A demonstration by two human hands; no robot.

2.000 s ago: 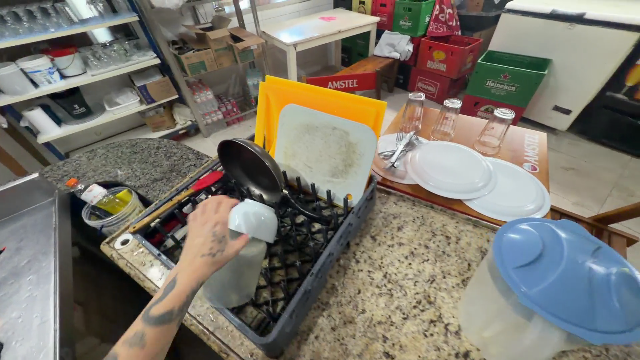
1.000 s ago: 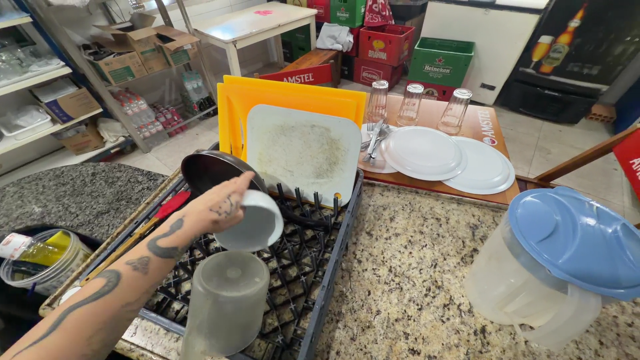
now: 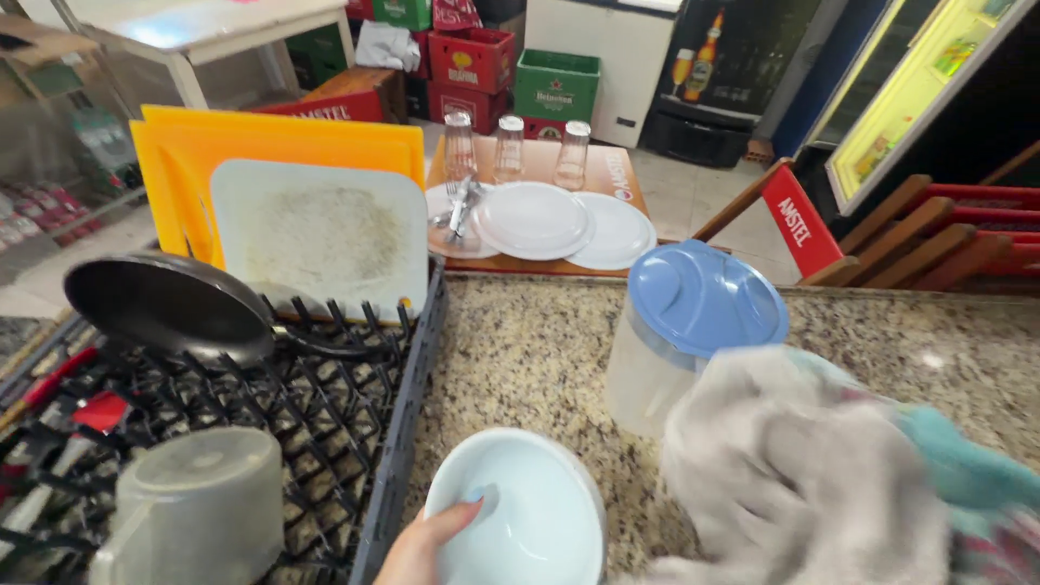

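Note:
My left hand grips a pale blue bowl by its near left rim, thumb inside, over the granite counter. A grey and teal cloth, blurred, hangs at the right and hides my right hand. Behind the cloth stands a plastic pitcher with a blue lid. To the left, the black dish rack holds a dark frying pan, a cloudy plastic jug upside down, a stained white cutting board and orange boards.
Beyond the counter, white plates, cutlery and upturned glasses rest on a low table. Folding chairs stand at the right. Red and green crates are stacked farther back.
My left hand has lifted the bowl from the rack and brought it over the counter. The cloth has come into view at the right. The view has swung right.

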